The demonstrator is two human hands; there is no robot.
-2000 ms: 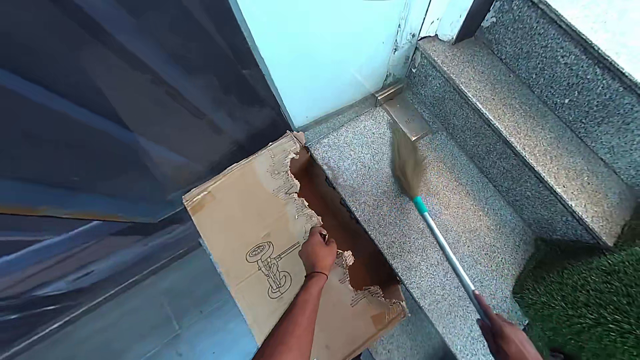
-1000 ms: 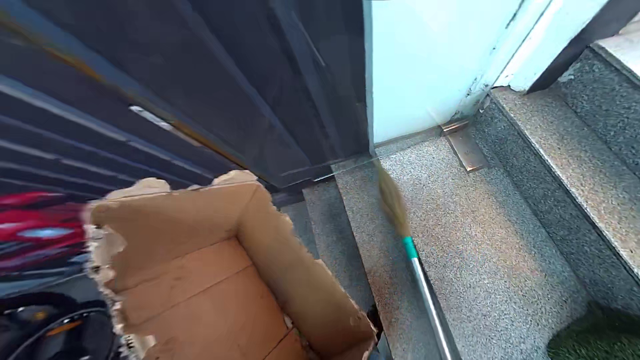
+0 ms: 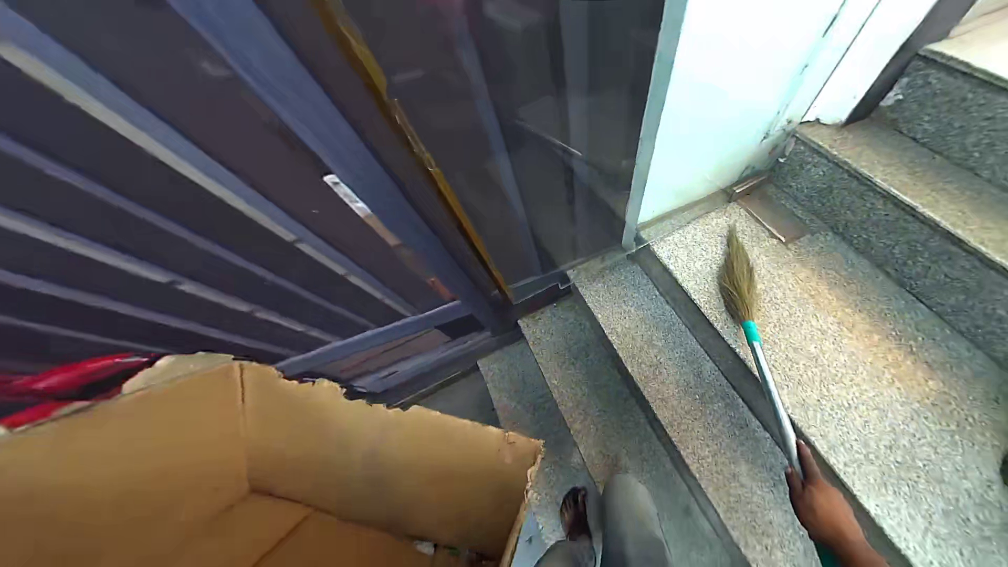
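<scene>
My right hand (image 3: 823, 500) grips the metal handle of a grass broom (image 3: 739, 287) with a green collar. The broom's bristles lie over the upper granite landing, pointing away from me. At the lower left, close to the camera, is a torn-edged cardboard box (image 3: 378, 457), its open top facing up. A few small bits lie at its bottom. My left hand is out of view, so its hold cannot be seen.
Granite steps (image 3: 669, 346) descend beside the landing (image 3: 882, 354). A dark slatted metal gate (image 3: 260, 157) stands at left, a pale door panel (image 3: 724, 102) beyond. A flat brown metal piece (image 3: 772, 214) lies by the wall. More steps (image 3: 906, 169) rise at right. A bare foot (image 3: 576, 512) shows below.
The box has moved from the landing's edge to the left, and its inside now shows. My left hand, on the box two seconds ago, has left the view. The view has swung left.
</scene>
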